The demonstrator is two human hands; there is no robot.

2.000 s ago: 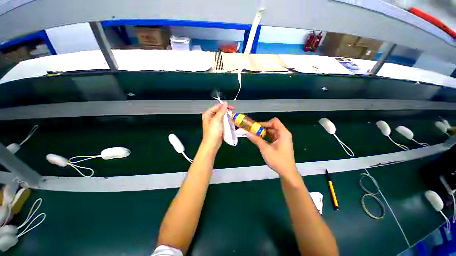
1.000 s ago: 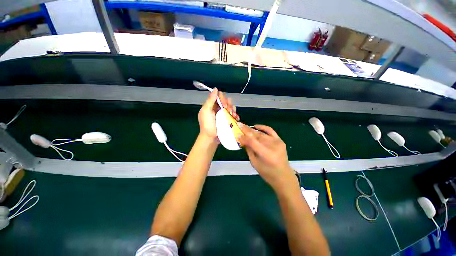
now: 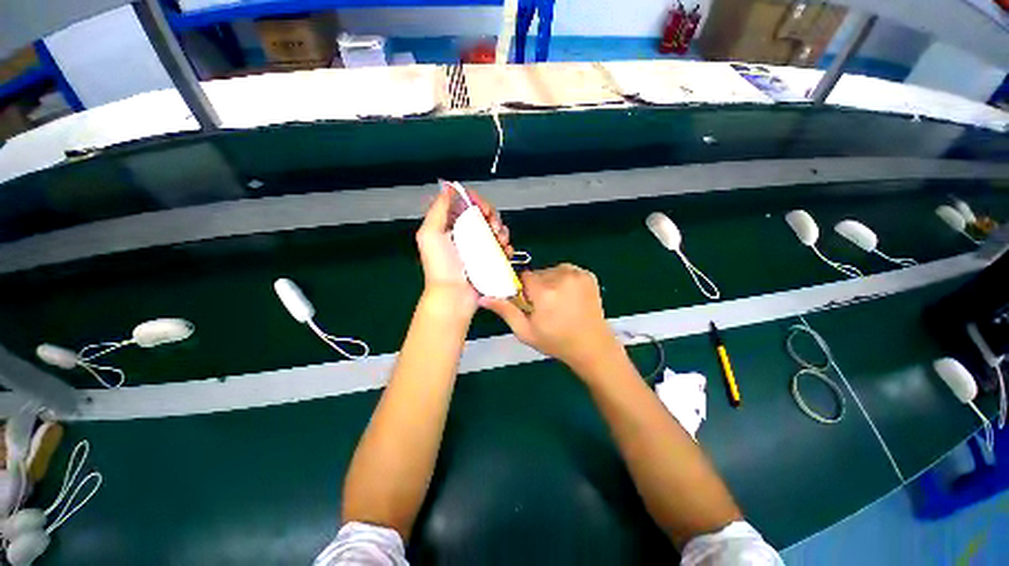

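Note:
A white device (image 3: 482, 254) is held above the belt at the centre, its white cord running up over my left fingers. A yellow piece (image 3: 516, 283) shows as a thin strip along the device's right side, mostly hidden behind it. My left hand (image 3: 445, 249) is closed around the device's left side and upper end. My right hand (image 3: 561, 310) is at the device's lower right end, thumb near its lower tip and fingers curled at the yellow piece.
White devices with cord loops (image 3: 294, 300) lie along the green belt (image 3: 387, 287) on both sides. A pale rail (image 3: 243, 384) divides belt and bench. A pile (image 3: 28, 520) is at lower left. A white cloth (image 3: 683, 399), yellow-black tool (image 3: 726, 367) and rings (image 3: 818, 395) lie at right.
The yellow piece, earlier held apart beside the device, now lies against its side and is mostly hidden. The belt devices appear further left. The view has shifted.

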